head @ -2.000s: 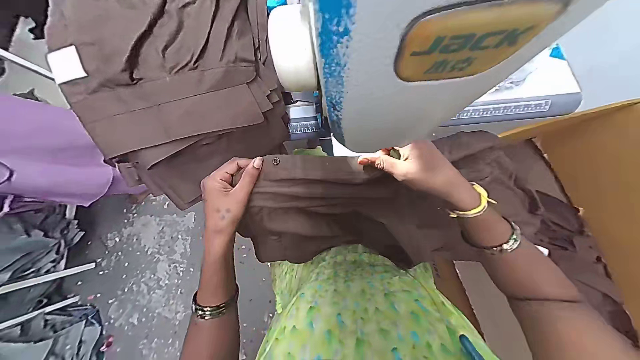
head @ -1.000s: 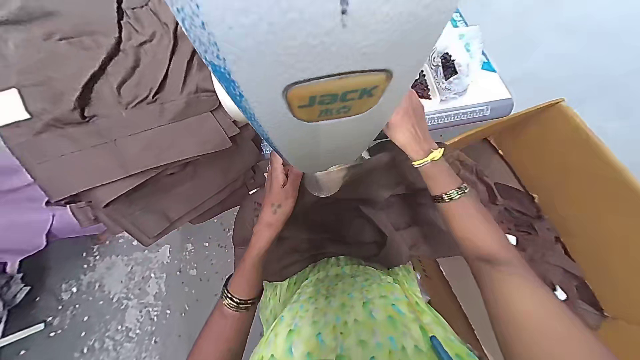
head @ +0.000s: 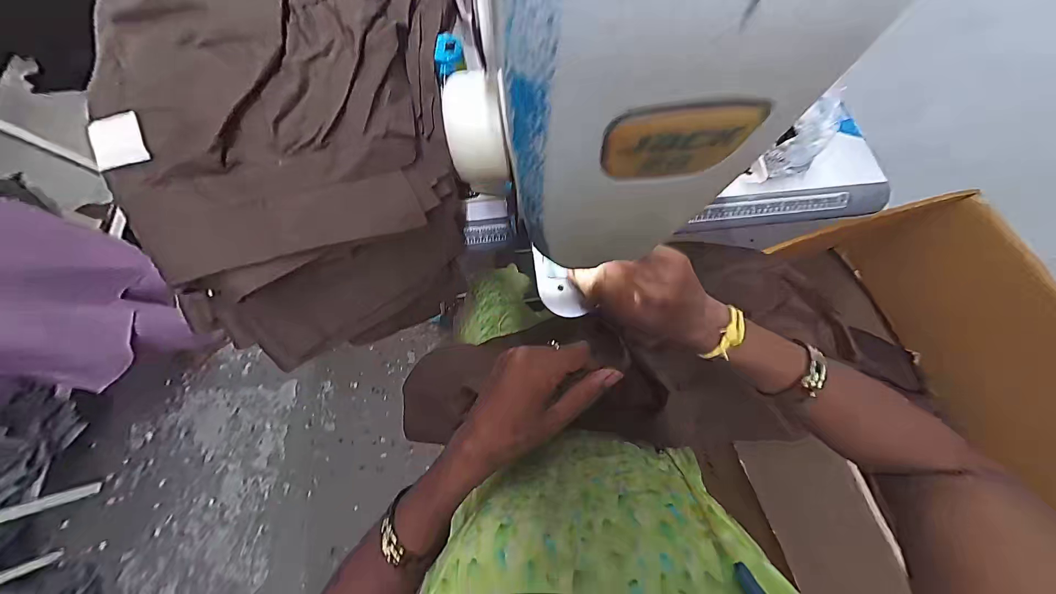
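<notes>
A brown cloth garment (head: pixel 701 404) lies across my lap, below the head of a Jack sewing machine (head: pixel 577 198). My left hand (head: pixel 528 396) rests on the garment with its thumb and forefinger close together; whether cloth is pinched between them is unclear. At the machine's white lower arm (head: pixel 561 289) is my right hand (head: pixel 656 293), fingers bent, its fingertips blurred beside the arm's end. What the right fingers hold cannot be made out. Cloth lies right under that hand.
Stacked brown garments (head: pixel 272 223) stand left of the machine, with purple cloth (head: pixel 66 297) farther left. An open cardboard box (head: pixel 957 289) with brown cloth is at the right. Behind it, a clear plastic bag (head: pixel 804 140) sits on the machine's white base (head: pixel 833 177).
My left hand has come away from the machine head and down onto the cloth. The right hand, partly hidden behind the head a second ago, now shows at the lower arm. The view has shifted.
</notes>
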